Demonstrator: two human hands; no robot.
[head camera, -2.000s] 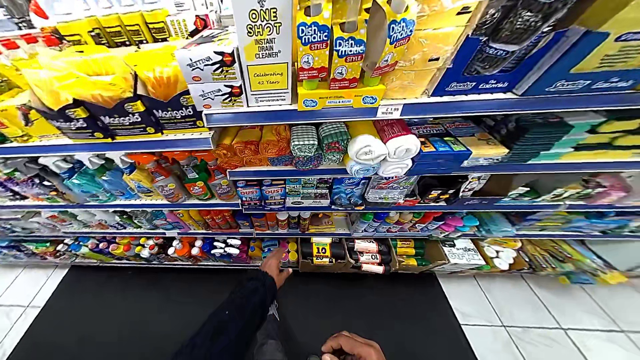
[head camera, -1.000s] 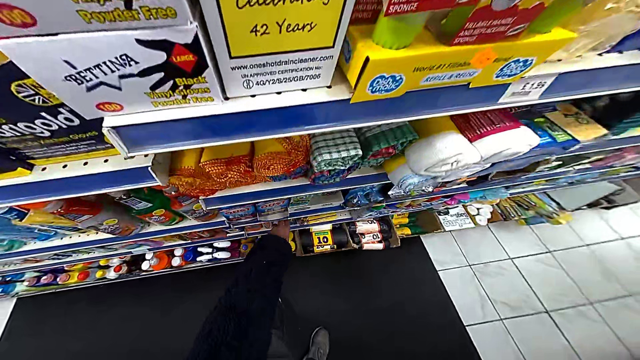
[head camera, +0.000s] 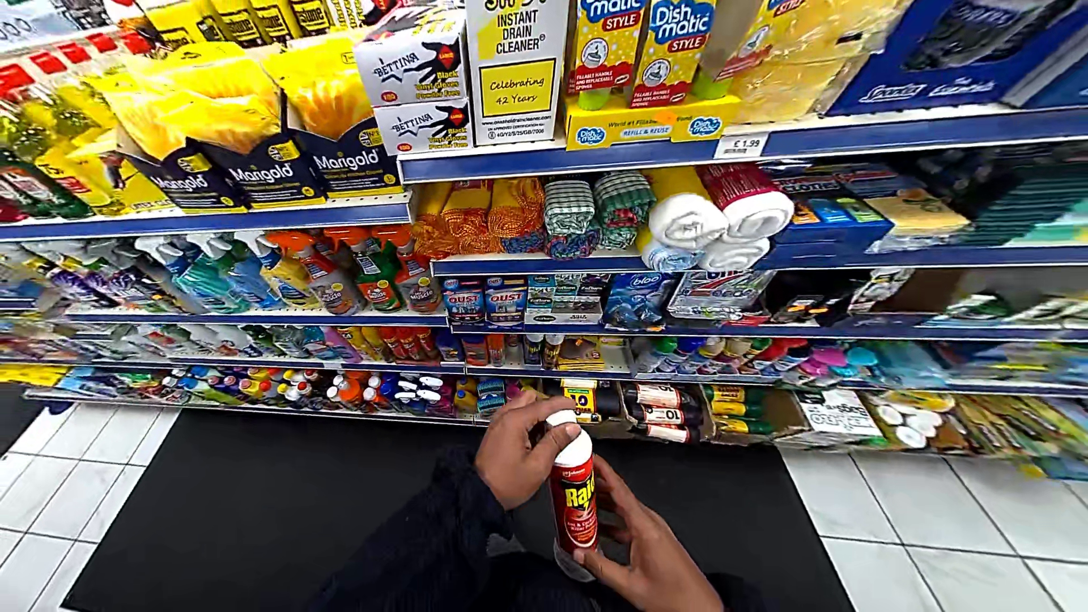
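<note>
A red Raid insect-killer can (head camera: 575, 501) with a white cap (head camera: 573, 442) stands nearly upright between my hands at the lower middle. My left hand (head camera: 523, 446) grips the cap from the left, its thumb and fingers around the top. Around the lower part of the can, from the right, is my right hand (head camera: 642, 544), with the thumb near the base and the other fingers partly hidden behind the can. Just beyond the cap lie black rolls with yellow labels (head camera: 586, 398) on the bottom shelf.
Shelves with blue edges (head camera: 544, 159) cross the view, holding Marigold gloves (head camera: 263, 161), spray bottles (head camera: 323, 276), rolled cloths (head camera: 569, 208) and bottles. Boxed rolls (head camera: 663, 408) sit low down. A black mat (head camera: 280, 510) covers the floor between white tiles (head camera: 901, 578).
Two seconds ago one arm reached to the bottom shelf. Now both hands are together in front of me, holding the Raid can. The view has pulled back from the shelves since one second ago.
</note>
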